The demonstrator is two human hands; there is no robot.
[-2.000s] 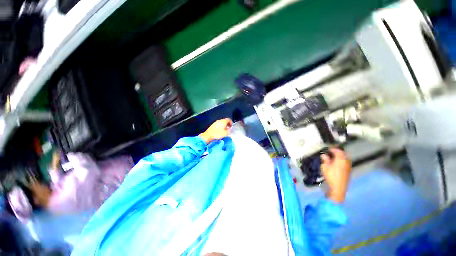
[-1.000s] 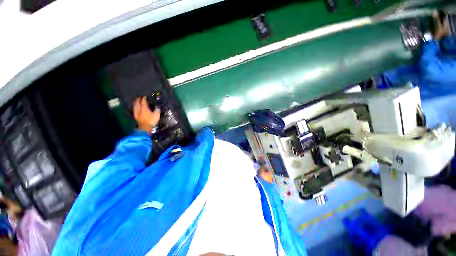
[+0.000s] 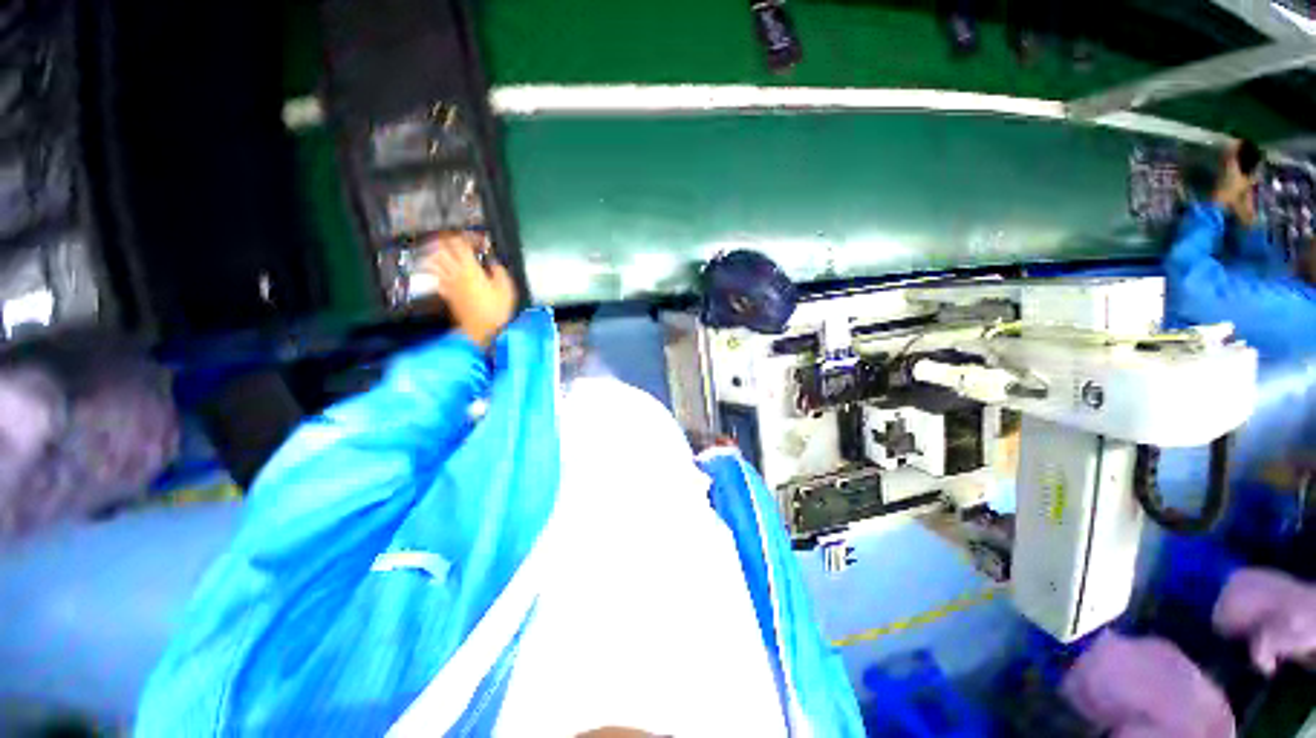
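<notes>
My left hand is over the lower pockets of a black tray. Its fingertips are blurred, and I cannot tell if they hold anything. Of my right hand, only a small, unclear patch of skin shows at the cuff by the machine panel; its fingers are hidden. The white machine stands to the right. A black unit sits in its upper fixture. The lower fixture shows a dark, flat surface; I cannot tell if it holds a unit. A pale work head is between them.
A green conveyor with a white divider runs across the top, with a dark unit on it. A round dark fan stands beside the machine. More black trays are far left. Another person's blue sleeve and hand are at right.
My left hand has moved to the lower end of the tray. My right hand, clearer before at the lower fixture and then the panel, is now mostly hidden. The view has turned.
</notes>
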